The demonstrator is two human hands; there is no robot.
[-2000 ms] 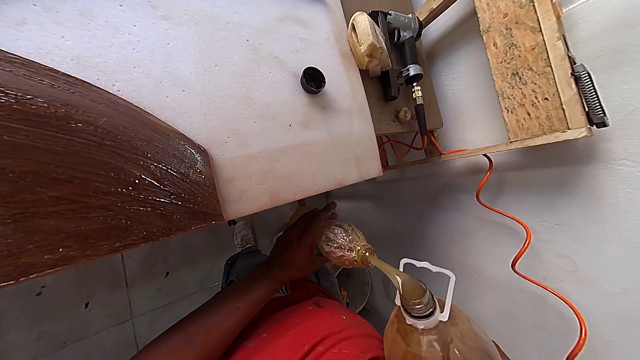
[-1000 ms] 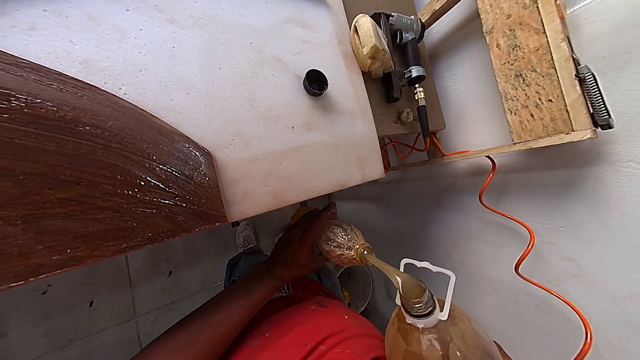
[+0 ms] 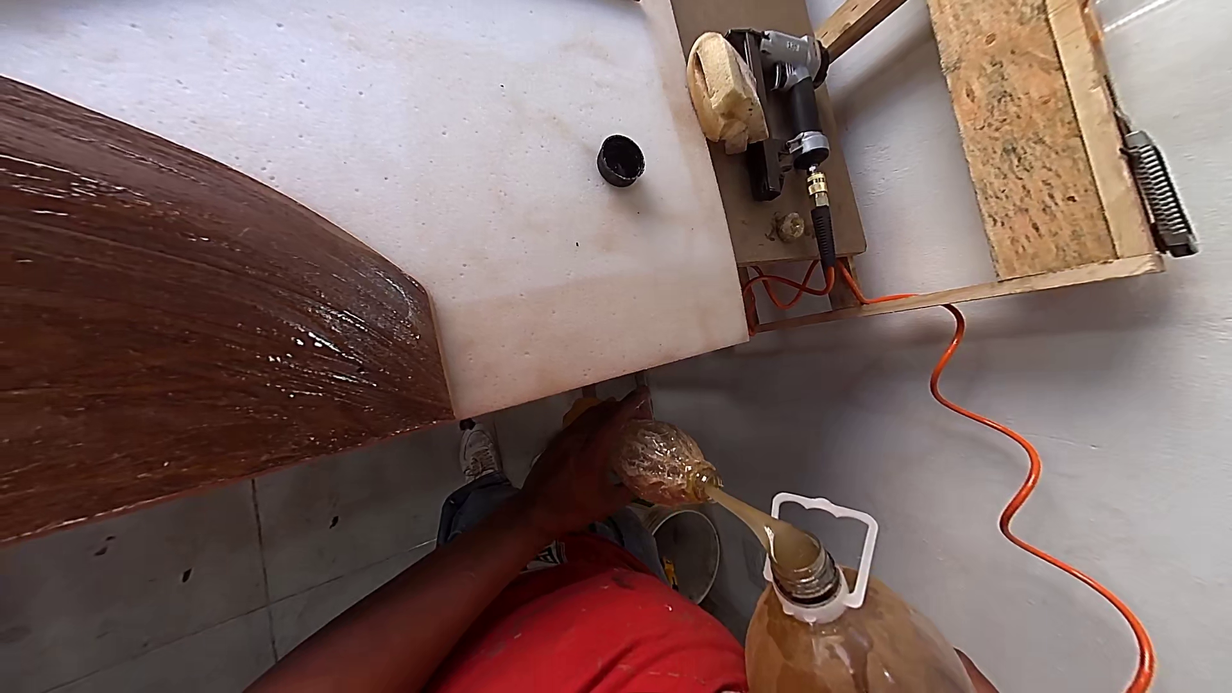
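My left hand [image 3: 582, 462] is closed around a small clear plastic bottle [image 3: 662, 462], tilted with its mouth to the right. A large plastic jug [image 3: 847, 645] with a white carrying handle [image 3: 866, 553] leans toward it at the bottom right. Thick, cloudy tan liquid [image 3: 746, 510] runs between the two mouths. Of my right arm only a sliver shows beside the jug at the lower edge; the hand is hidden. A black cap [image 3: 621, 161] lies on the white foam-like board. To the left, a brown wood-grained panel [image 3: 221, 346] has glossy wet streaks.
Beyond the white board [image 3: 577, 308], a pneumatic nailer [image 3: 794, 96] and a yellowish sponge-like block [image 3: 724, 91] rest on a brown board. An orange air hose [image 3: 1030, 462] hangs at right, near a wooden frame [image 3: 1078, 274]. Below stands a bucket [image 3: 688, 553].
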